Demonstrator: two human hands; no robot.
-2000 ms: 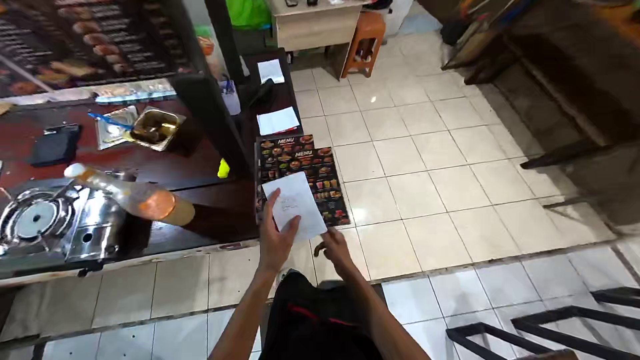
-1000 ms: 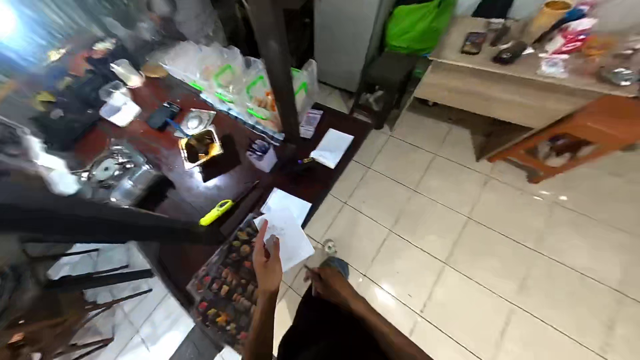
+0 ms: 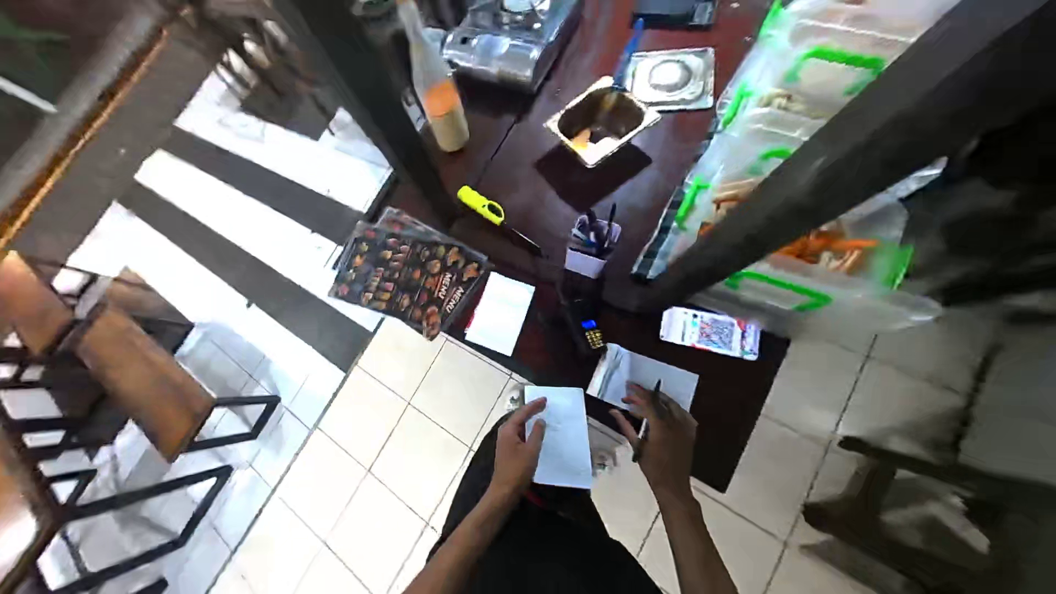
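My left hand [image 3: 520, 450] grips the left edge of a white notepad sheet [image 3: 563, 437] that bears faint handwriting. In my right hand [image 3: 662, 433] is a dark pen [image 3: 643, 436], held over a second white pad [image 3: 652, 373] on the dark wooden counter. A third white pad [image 3: 500, 313] lies farther left, beside a stack of printed menus [image 3: 406, 272]. Between the pads stand a card terminal [image 3: 591, 332] with a lit display and a holder with pens [image 3: 586, 261].
A yellow-handled knife [image 3: 481, 205], a bottle of orange sauce [image 3: 445, 111] and a metal container [image 3: 602, 124] are on the counter. Dark posts [image 3: 825, 148] cross the view in front of green-clipped plastic boxes [image 3: 780, 289]. A dark stool [image 3: 866, 495] stands at right.
The view has turned strongly. My right hand, low beside the sheet one second ago, is now raised over the pad on the counter. My left hand still has the sheet.
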